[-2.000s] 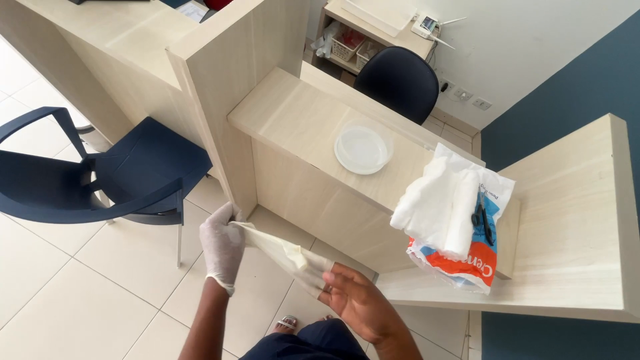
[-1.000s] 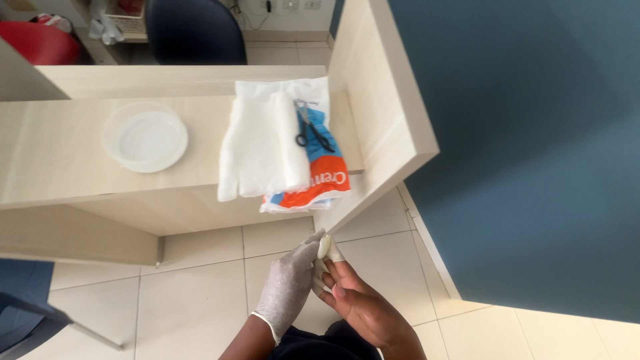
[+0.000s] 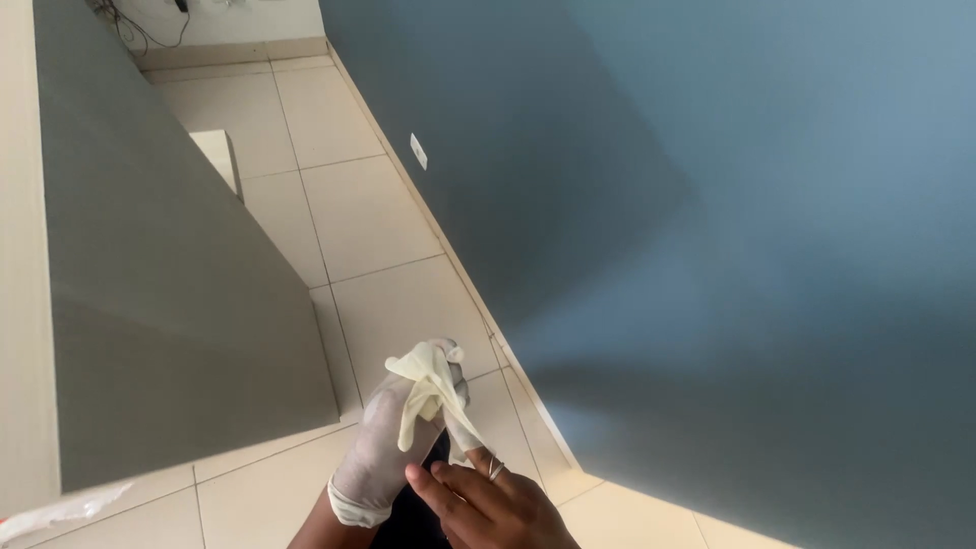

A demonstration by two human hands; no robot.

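My left hand (image 3: 393, 435) wears a thin whitish glove with its cuff rolled at the wrist. Its fingers are closed on a second, pale cream glove (image 3: 428, 385), whose loose fingers hang over the knuckles. My right hand (image 3: 496, 503) is bare except for a ring on one finger. The tip of that ringed finger is inside the cream glove, which is stretched toward it. The other visible right fingers lie apart, below the glove, beside the left wrist.
A counter's grey side panel (image 3: 183, 305) stands at the left. The blue wall (image 3: 724, 229) fills the right, with a white wall plate (image 3: 418, 152) low on it. Cables (image 3: 133, 27) hang at the top left. Clear plastic packaging (image 3: 72, 509) shows at the lower left edge.
The view has swung right toward the blue wall, leaving the round dish and scissors out of sight. The cream glove, earlier over several right fingers, now covers only one fingertip.
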